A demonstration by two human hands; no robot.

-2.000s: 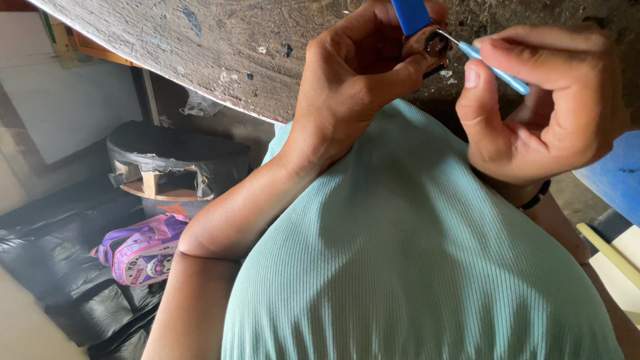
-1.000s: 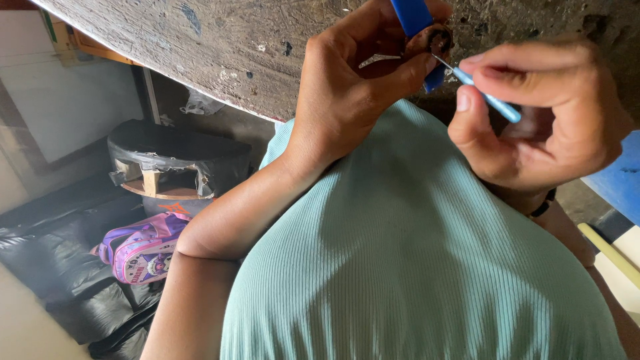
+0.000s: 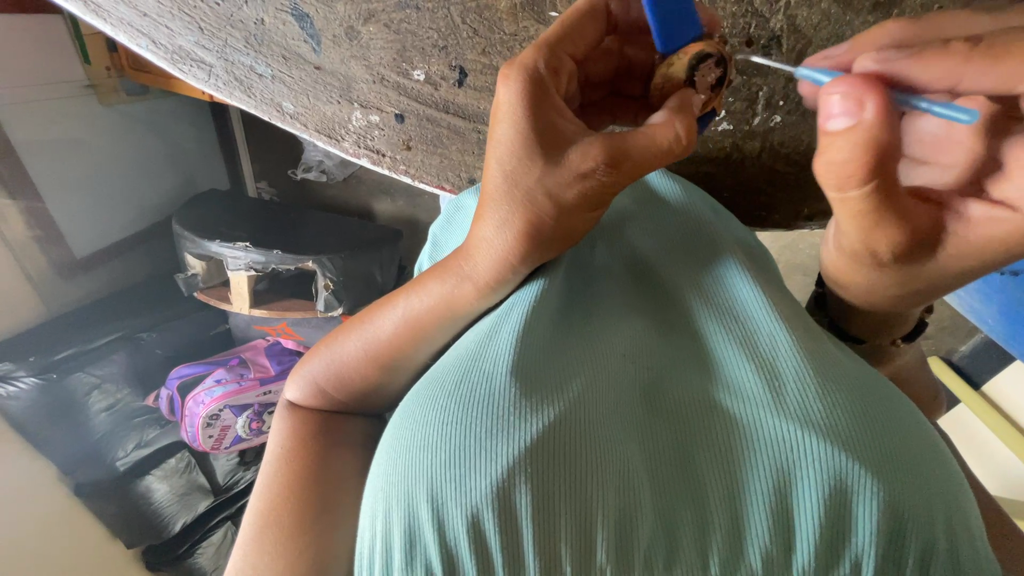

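Observation:
My left hand [image 3: 560, 136] grips a small round gold-coloured watch case [image 3: 690, 74] with a blue strap [image 3: 674, 24], its thumb against the lower edge. The dark, worn inner face of the case is turned to the right. My right hand [image 3: 904, 144] pinches a light-blue handled tool [image 3: 888, 94] with a thin metal tip, like a small hook. That tip points left and stands just right of the case, with a small gap between them. Part of the strap is hidden behind the left fingers.
A worn wooden tabletop [image 3: 384, 88] with a pale curved edge lies beneath the hands. To the left are a torn black-covered piece of furniture [image 3: 288, 232], a pink and purple backpack [image 3: 232, 392] and black sofa cushions [image 3: 120, 432]. A blue surface [image 3: 992, 304] shows at the right.
My right hand has drawn the tool's tip off the case, to the right. The left hand still holds the case, now with its inner face more plainly in view.

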